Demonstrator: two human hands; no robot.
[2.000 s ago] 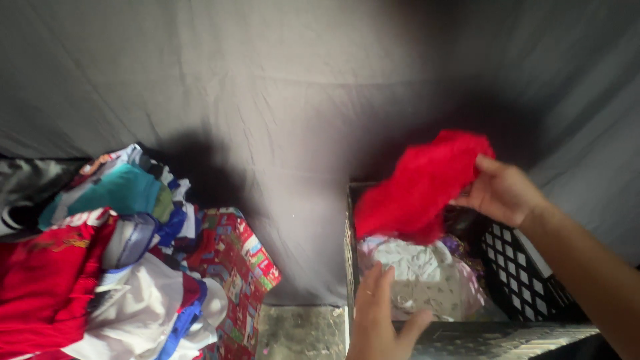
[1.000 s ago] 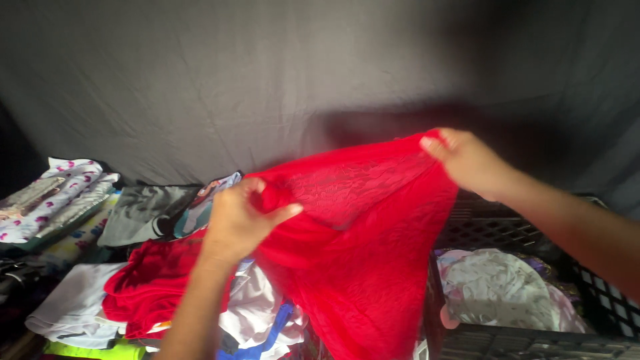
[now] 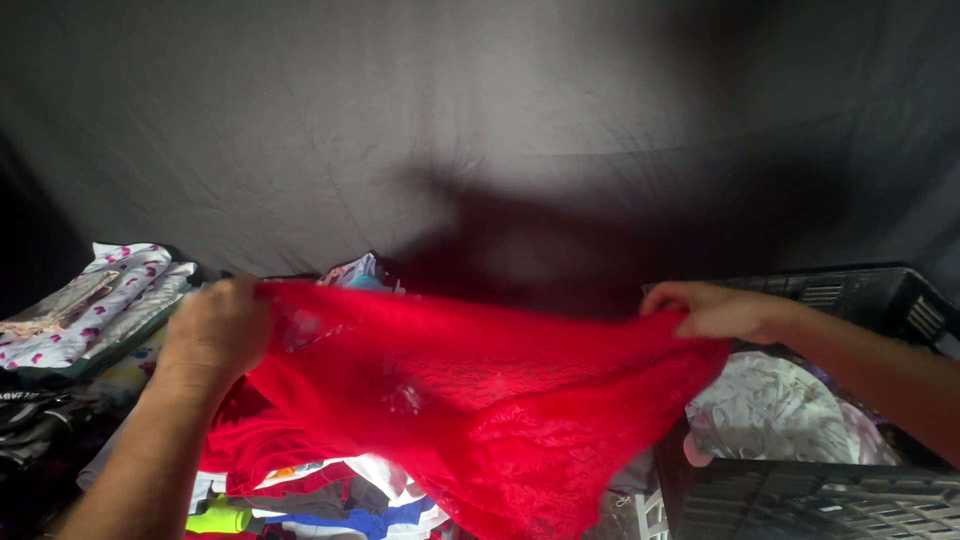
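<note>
A red, sheer lace garment [image 3: 480, 375] is stretched between my two hands, its lower part hanging down in folds. My left hand [image 3: 225, 322], slightly blurred, grips its upper left corner. On the right, my right hand [image 3: 697, 311] pinches the upper right corner between thumb and fingers, just above the black plastic crate [image 3: 817, 480]. In that crate lies a crumpled whitish patterned cloth [image 3: 772, 409]. Behind and below the garment, folded red clothing [image 3: 262, 442] is partly hidden.
Folded white fabric with pink prints [image 3: 127, 292] is stacked at the left, above dark clothes [image 3: 45, 427]. Blue, white and neon-green [image 3: 217, 517] clothes lie at the bottom. A grey cloth backdrop [image 3: 337, 135] hangs behind everything.
The red garment was bunched in my right hand over the crate; my left hand then took hold of it too. It is now spread wider between my hands. The view has shifted.
</note>
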